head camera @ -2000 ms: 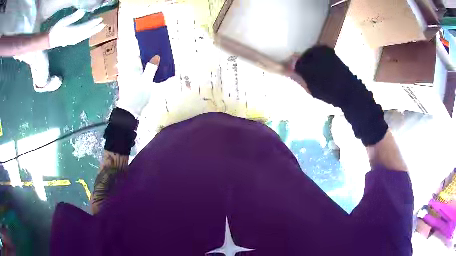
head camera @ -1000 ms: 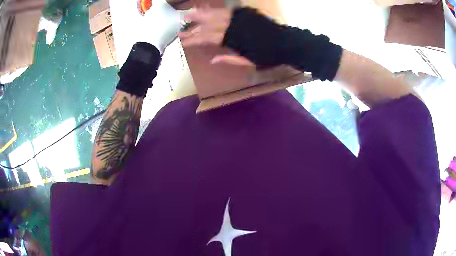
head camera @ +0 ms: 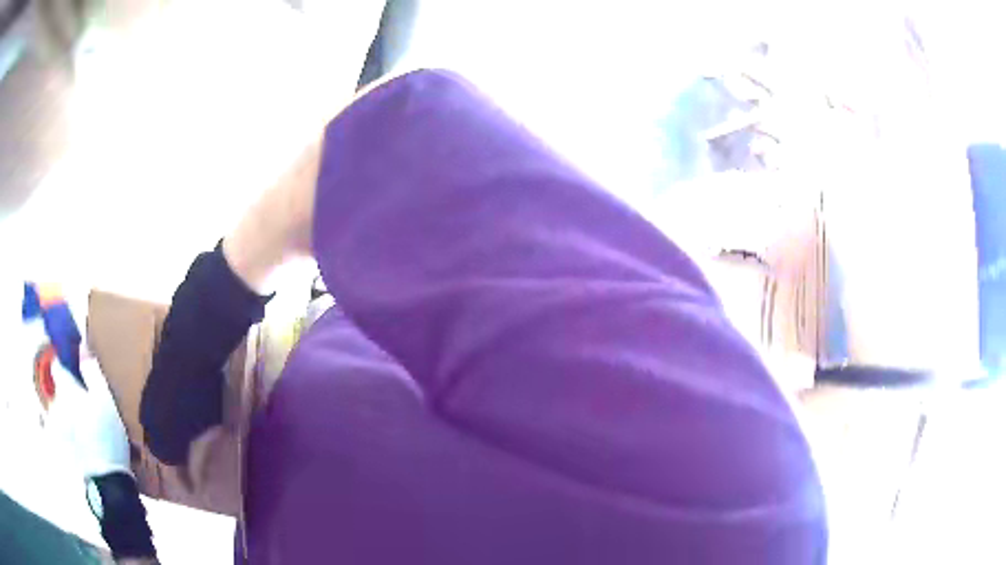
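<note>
A brown carton stands at the left, partly hidden behind my right forearm and sleeve. My left hand, in a white glove, is at the far left beside the carton. It holds the blue and orange tape dispenser. My right hand, below its black knit sleeve, is at the carton's near side. It is blurred and mostly hidden, so its grip cannot be told.
My purple garment and raised right upper arm fill the middle. At the right are brown cardboard edges and a blue thing at the rim. Green floor shows at the lower left. Much of the background is overexposed.
The view has swung right, so the carton and both hands now lie at the far left. The tape dispenser, on the table under my left hand at first, is now held beside the carton.
</note>
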